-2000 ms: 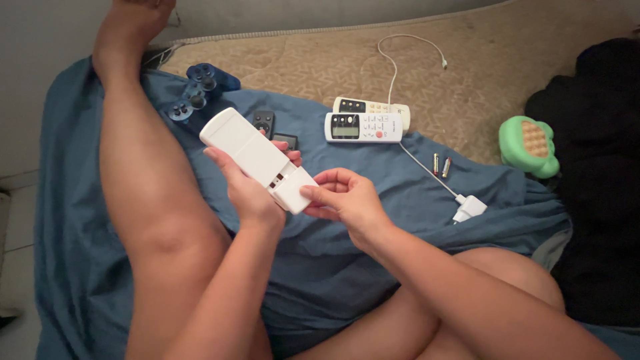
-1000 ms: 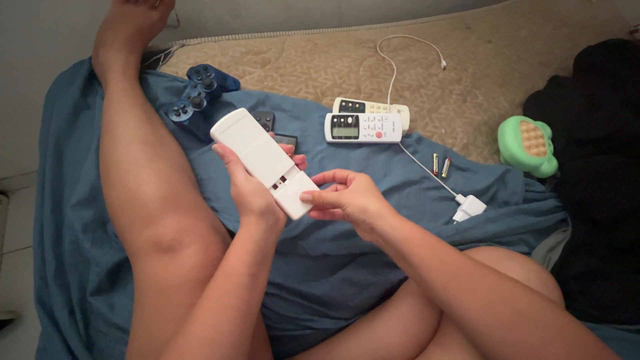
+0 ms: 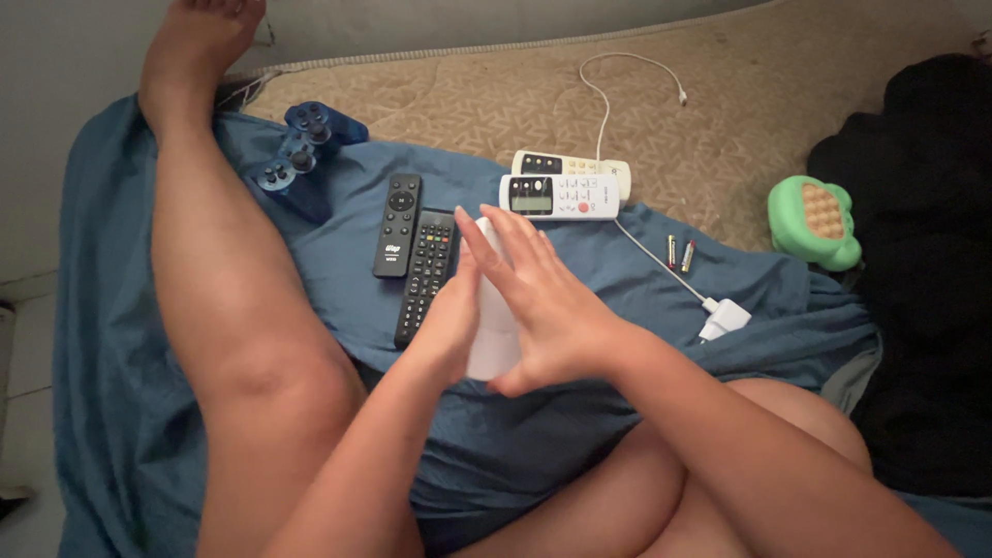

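Note:
A white remote control [image 3: 494,329] is upright between my palms, its back and battery bay hidden. My left hand [image 3: 449,318] holds it along its left side. On its right side lies my right hand [image 3: 542,302], fingers stretched over the upper end and thumb at the lower end. Beyond the hands, a white air-conditioner remote [image 3: 559,197] partly covers a cream remote [image 3: 573,164]. Two black remotes, a shorter one [image 3: 397,225] and a longer keypad one [image 3: 425,271], lie left of my hands. Two small batteries [image 3: 679,254] lie to the right.
A blue game controller [image 3: 302,159] lies at upper left. A white charger [image 3: 725,319] with its cable [image 3: 606,108] is at right, near a green pop toy [image 3: 814,222] and black fabric [image 3: 930,271]. Blue cloth [image 3: 108,310] covers part of the beige mattress [image 3: 728,124].
The white remote has turned from a slant, its battery bay in view, to upright between my hands. My right hand has moved from its lower end to its side. Both black remotes are now largely uncovered.

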